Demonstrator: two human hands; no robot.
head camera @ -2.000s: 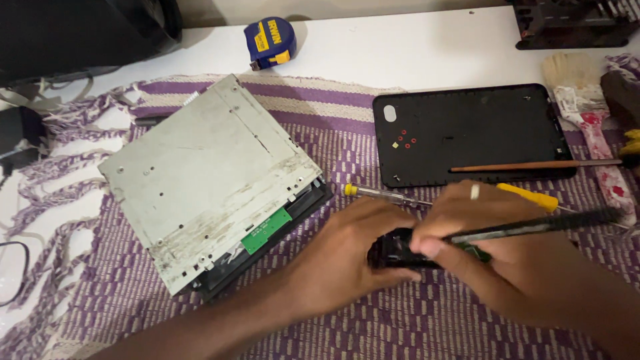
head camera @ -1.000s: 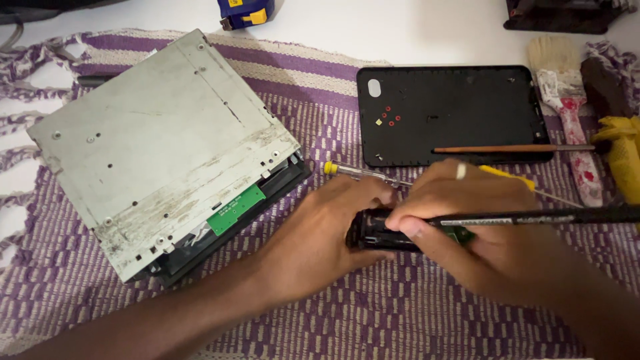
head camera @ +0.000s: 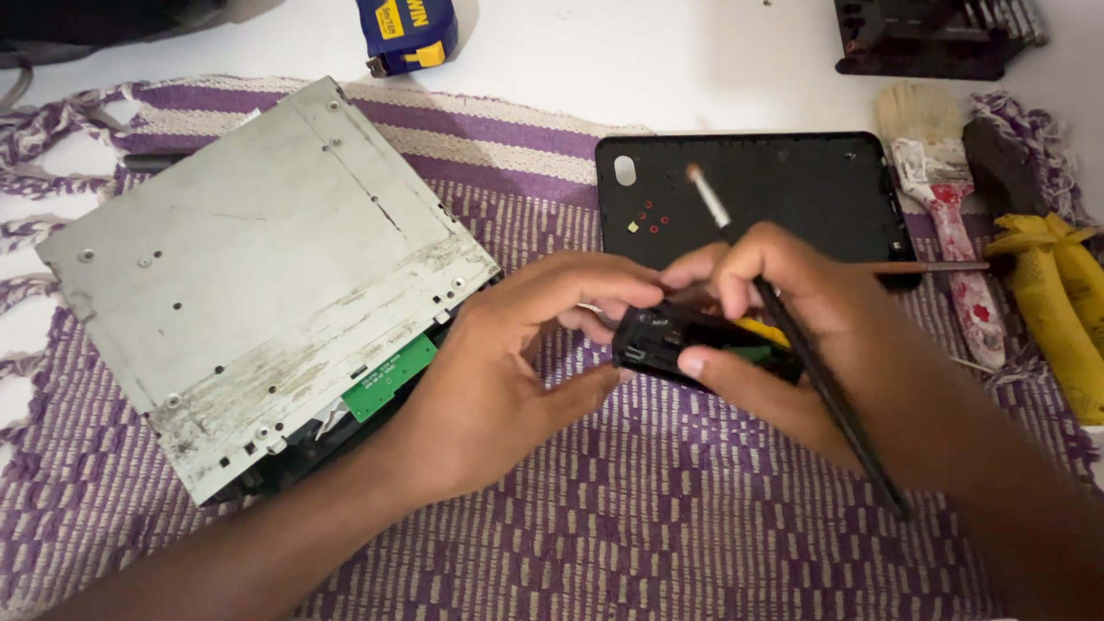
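Note:
Between my two hands is a small black plastic housing [head camera: 664, 336] with a green circuit board partly showing. My left hand [head camera: 535, 354] grips its left end with thumb and fingers. My right hand [head camera: 776, 336] holds its right part with the thumb, and a thin black-handled brush [head camera: 806, 345] lies across the fingers, its bristle tip up and to the left. To the left rests a metal-cased electronic unit [head camera: 259, 259] with a green circuit board [head camera: 392, 375] at its edge. Behind my right hand lies a black plastic cover [head camera: 750, 190] bearing small red rings.
A purple and white woven cloth [head camera: 535, 535] lies under everything. At the back are a blue tape measure [head camera: 414, 34] and a black case [head camera: 931, 39] with metal bits. On the right are a paint-stained brush [head camera: 953, 216], yellow-handled pliers [head camera: 1056, 302] and a thin brown handle [head camera: 927, 267].
The brush in my right hand has swung from lying nearly level to slanting, with its bristle tip now pointing up and left. Both hands remain on the black housing.

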